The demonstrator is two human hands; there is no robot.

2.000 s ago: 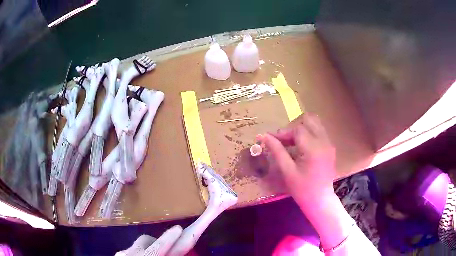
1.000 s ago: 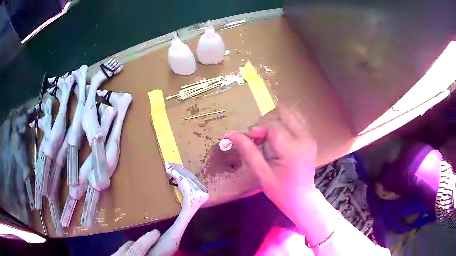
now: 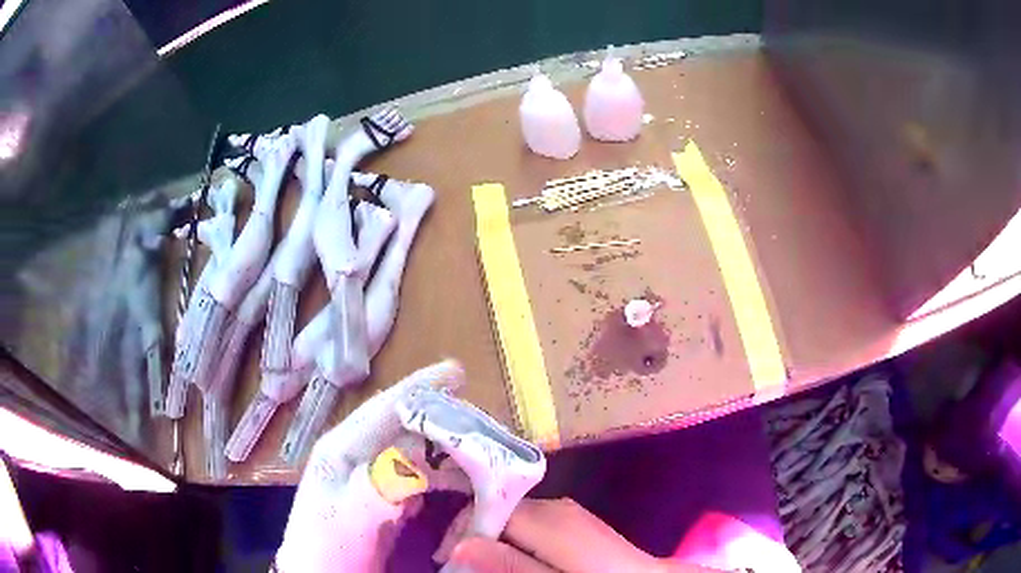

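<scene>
A pale leg-shaped piece (image 3: 493, 459) is held at the board's front edge, its foot end with a grey sole facing up. My left hand (image 3: 358, 481), in a white knitted glove with a yellow wrap at one fingertip, is around the foot end. My bare right hand (image 3: 549, 543) has its fingers on the lower shank, which is cut off by the frame's bottom. A tiny white pot (image 3: 638, 312) stands on the dark stained spot. A bundle of thin pale sticks (image 3: 599, 188) lies behind it, with loose sticks (image 3: 596, 245) nearer.
Pale leg-shaped pieces (image 3: 258, 241) are heaped at left beside a thin dark striped rod (image 3: 190, 263). Two white bottles (image 3: 550, 119) stand at the back. Yellow tape strips (image 3: 515, 313) edge the stained area. Side panels flank the board (image 3: 829, 213). A grey heap (image 3: 840, 470) lies below right.
My right hand has left the pot and come down to the held leg piece. My left hand has come up into view around the foot end. The view has shifted.
</scene>
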